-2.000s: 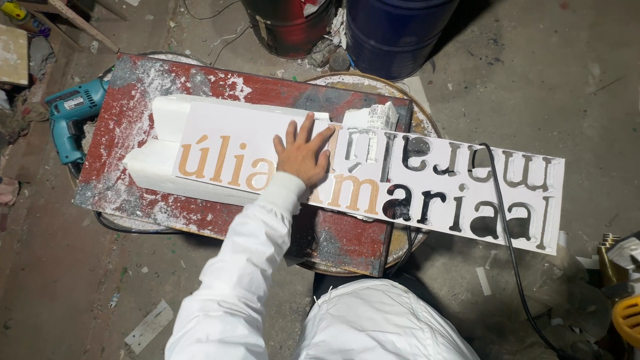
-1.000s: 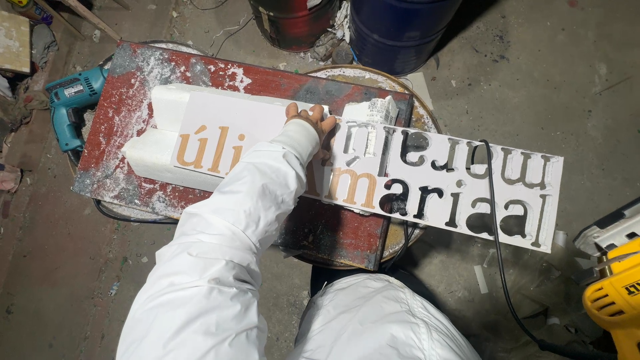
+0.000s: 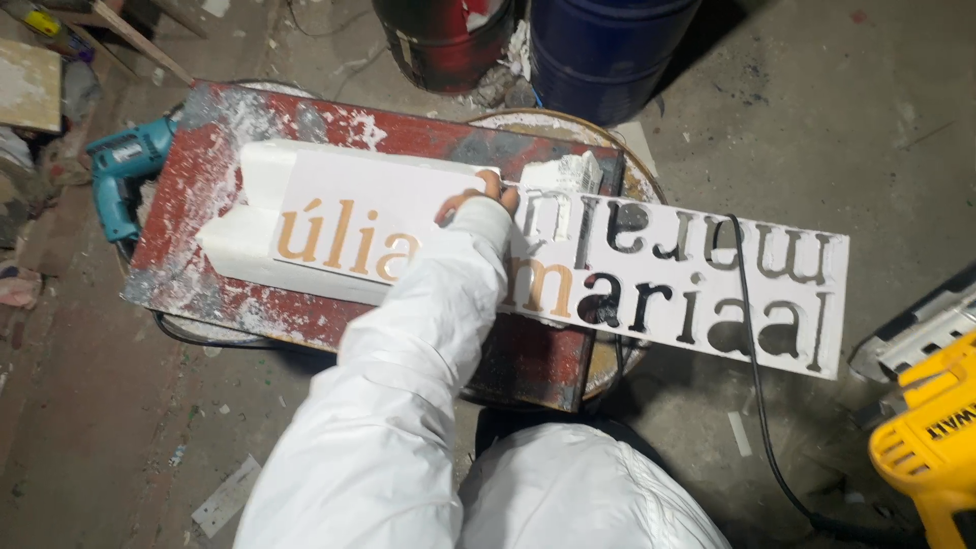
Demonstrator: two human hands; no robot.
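Note:
My left hand (image 3: 479, 200) rests with bent fingers on the top edge of a white sheet (image 3: 351, 187) with letters, some wood-coloured, others cut through. The sheet lies over white foam pieces (image 3: 267, 171) on a red board (image 3: 175, 244). Its right part juts out past the board, and a black cable (image 3: 751, 328) crosses it. At the right edge is a yellow DeWalt jigsaw-like power tool (image 3: 934, 435) with a metal base plate (image 3: 926, 328); whatever holds it is outside the picture. My right hand is not in view.
Under the board are round drum tops (image 3: 644, 179). A teal power drill (image 3: 126, 171) lies at the board's left end. A red and black drum (image 3: 442, 46) and a blue drum (image 3: 602, 61) stand behind. Scraps (image 3: 229, 496) litter the floor.
My left hand has gone from lying flat on the sheet to bent fingers at its upper edge. The yellow tool has come further into view from the right.

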